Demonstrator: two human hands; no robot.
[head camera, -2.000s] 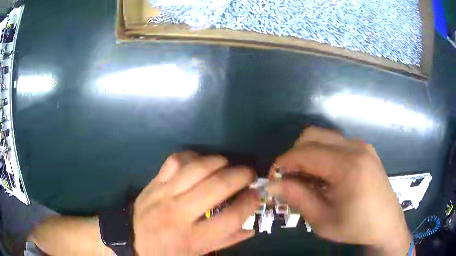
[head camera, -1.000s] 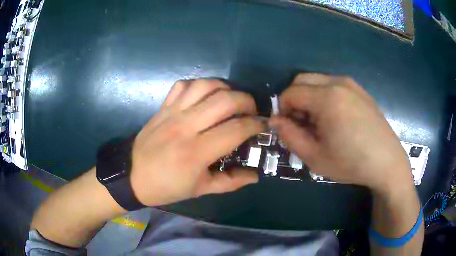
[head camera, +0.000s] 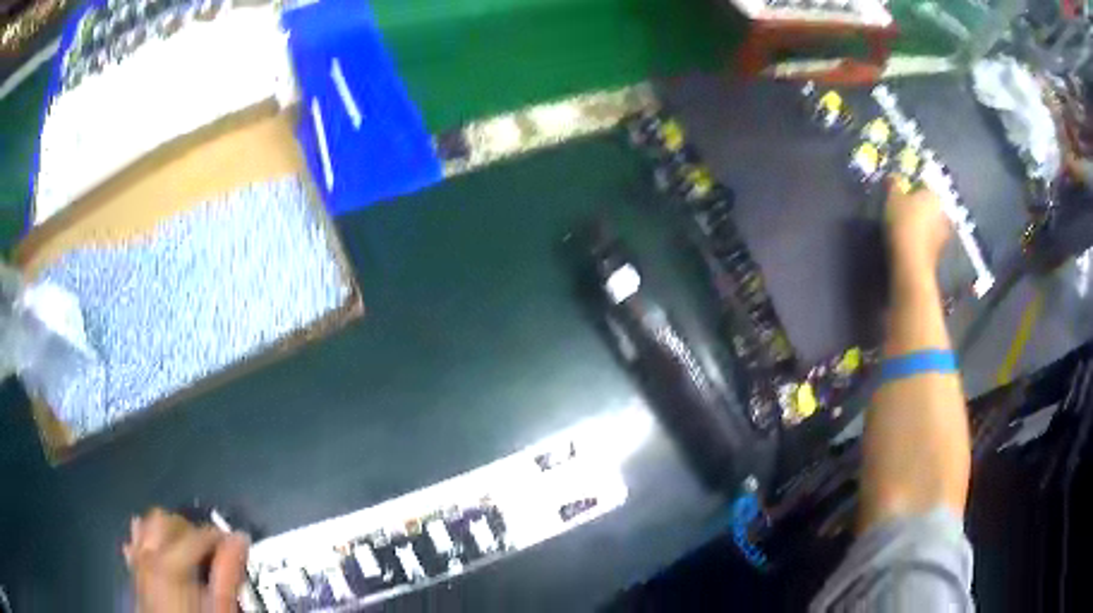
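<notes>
The long white housing (head camera: 593, 465) lies on the dark green mat, with a dark circuit board (head camera: 408, 553) and a row of white blocks in it. My left hand (head camera: 186, 563) is at the housing's left end, cut off by the lower edge, beside a thin white piece (head camera: 223, 522); its grip is unclear. My right hand (head camera: 917, 216) reaches far right to small boards with yellow parts (head camera: 871, 156). Its fingertips are blurred among them, so I cannot tell whether it holds one.
A screw carton (head camera: 180, 317) stands left, with a clear bag (head camera: 54, 329) on its corner. A blue sheet (head camera: 360, 108) lies behind. A black electric screwdriver (head camera: 671, 365) lies right of centre. Boards with yellow parts (head camera: 719, 228) line the black tray's edge. A blue coiled cord (head camera: 747, 527) is below.
The view has swung to the right. My right hand has left the board and stretched to the boards at the far right. My left hand is now at the housing's left end.
</notes>
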